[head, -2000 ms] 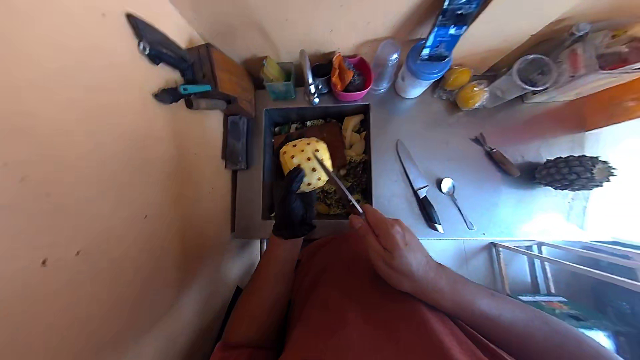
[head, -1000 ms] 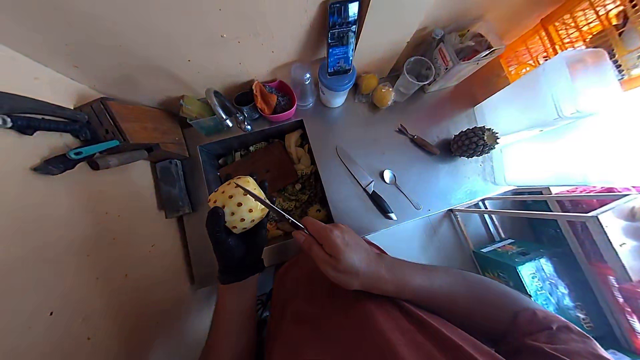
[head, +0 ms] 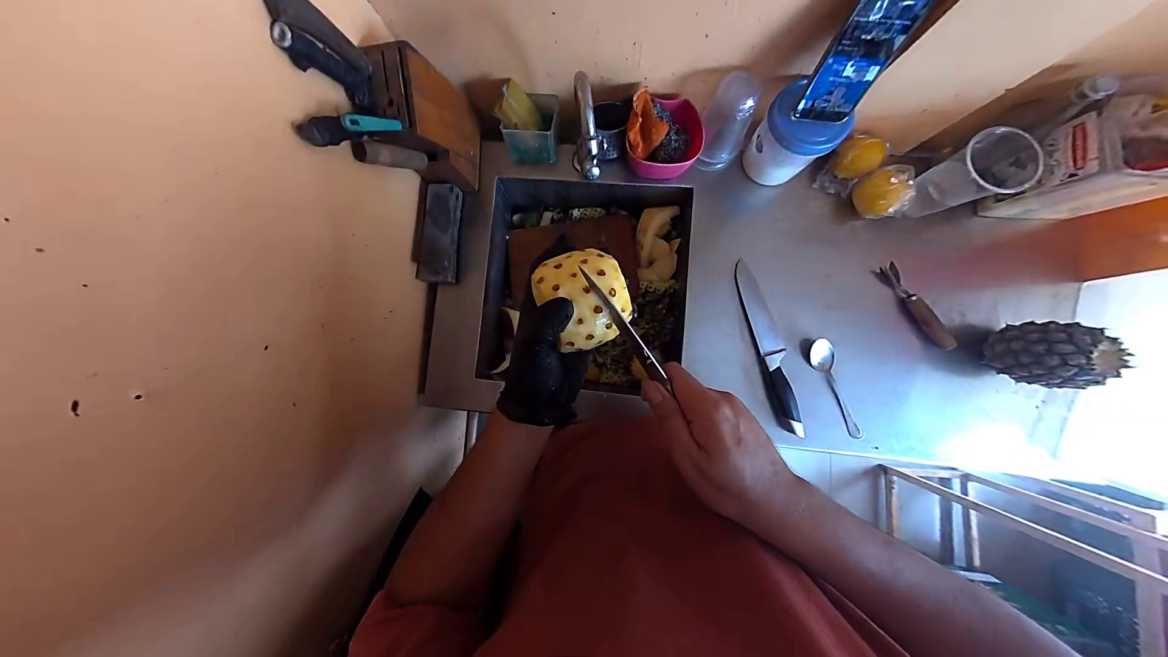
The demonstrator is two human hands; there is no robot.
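My left hand (head: 545,365), in a black glove, holds a peeled pineapple (head: 577,290) with brown eyes over the sink. Its thumb lies on the fruit's near side; the other fingers are mostly hidden behind it. My right hand (head: 725,443), bare, grips a narrow knife (head: 624,330) whose blade points up and left across the pineapple's face. Whether the tip has entered the flesh cannot be told. Below the fruit, a brown board (head: 525,248) and peelings (head: 659,242) lie in the metal sink (head: 688,274).
On the steel counter (head: 876,255), right of the sink, lie a large knife (head: 765,342), a spoon (head: 824,360), a wooden-handled tool (head: 920,312) and an unpeeled pineapple (head: 1058,354). A faucet (head: 586,128) and pink bowl (head: 672,155) stand behind; a knife block (head: 429,109) is left.
The pineapple in my left hand has turned, and the knife now lies across its right part. Both hands keep their hold. The view has swung noticeably since one second ago.
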